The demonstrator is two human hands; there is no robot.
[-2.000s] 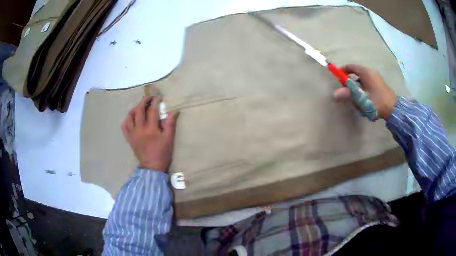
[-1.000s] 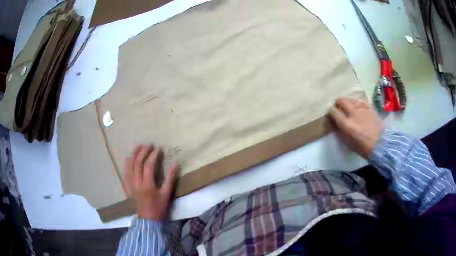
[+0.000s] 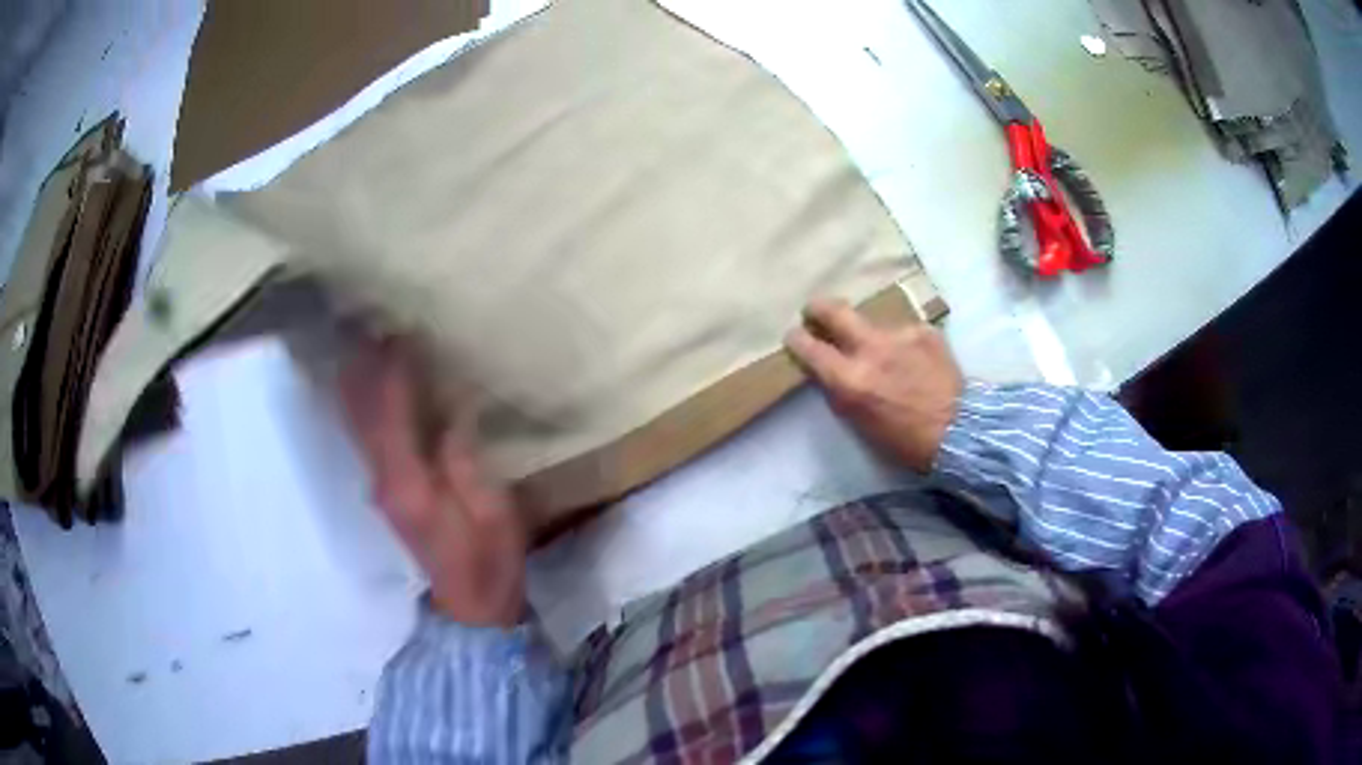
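The beige front panel [image 3: 598,194] lies across the white table, its left end lifted and bent in a blurred curve. A darker brown band [image 3: 672,441] runs along its near edge. My left hand [image 3: 433,478] is blurred and holds the panel near the left end of the band; the fingertips are hard to make out. My right hand [image 3: 881,374] grips the band near its right end, thumb and fingers on the cloth. The shears [image 3: 1046,194] with red handles and patterned wrapping lie on the table to the right of the panel.
A folded bundle of beige and brown layers [image 3: 75,329] is at the left. A brown piece [image 3: 314,67] lies behind the panel. Another beige-grey pile [image 3: 1262,90] is at the far right. Dark thread bits [image 3: 176,665] lie on the white table [image 3: 269,568].
The shears were put down between the first two frames. The panel's left end has since lifted off the table and bent. The view has shifted, and my left hand has blurred.
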